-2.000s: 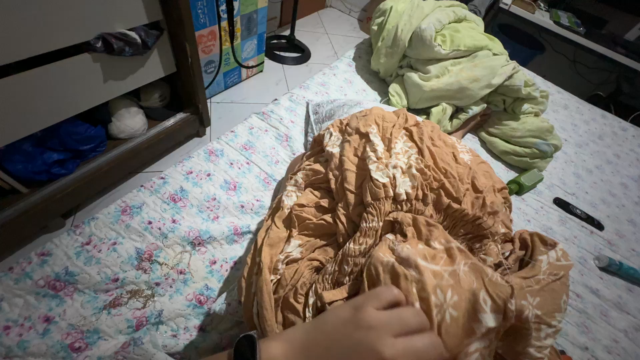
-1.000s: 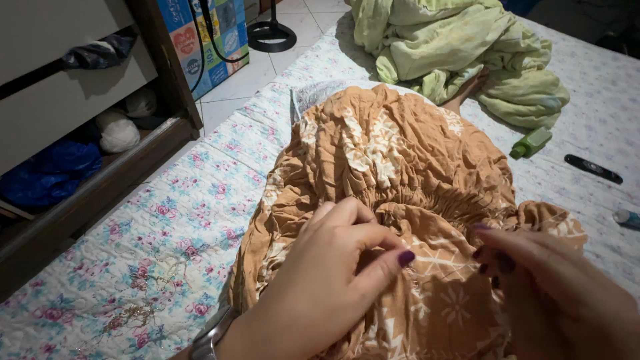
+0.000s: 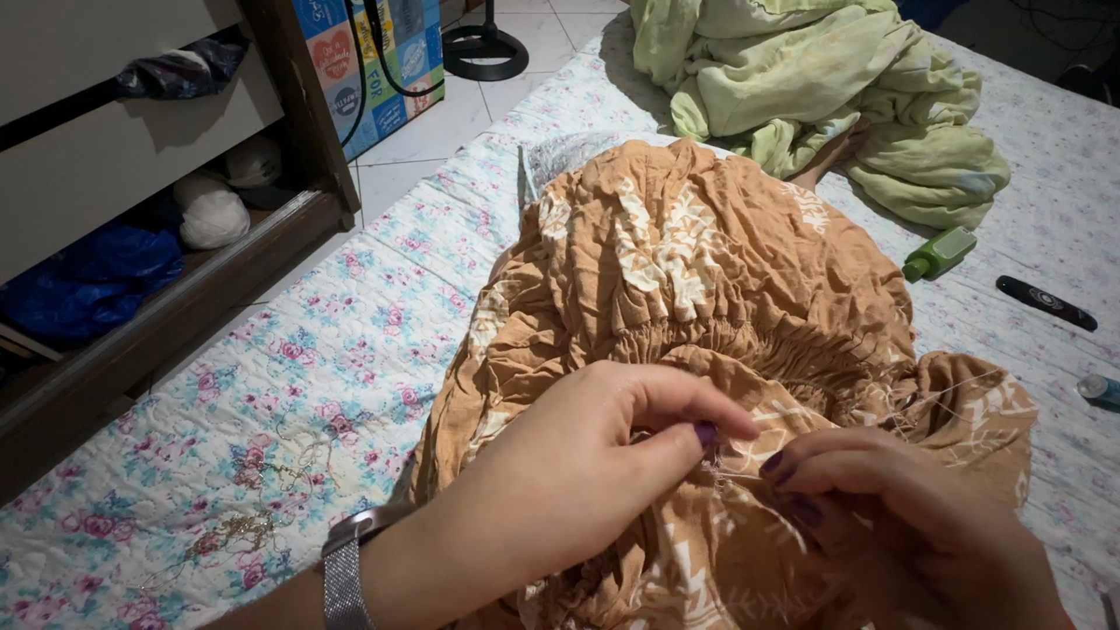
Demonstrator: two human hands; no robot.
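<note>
A gathered orange-brown garment with a cream leaf print lies heaped in front of me. My left hand, with a mesh-band watch at the wrist, rests over its middle and pinches the cloth and frayed threads between thumb and index finger. My right hand is just to the right, its fingertips bunched close to the cloth; whether they hold a thread is hidden. Pale loose threads trail from the gathered seam on the right. A tangle of loose thread lies on the floral quilted cover at left.
A crumpled light green cloth lies beyond the garment, with part of a person's limb beside it. On the right are a green bottle, a black oblong object and a small clear-capped item. An open drawer unit stands at left.
Two seconds ago only one hand showed, low on the garment; now both hands are over its middle, near each other. The view has shifted somewhat nearer the garment.
</note>
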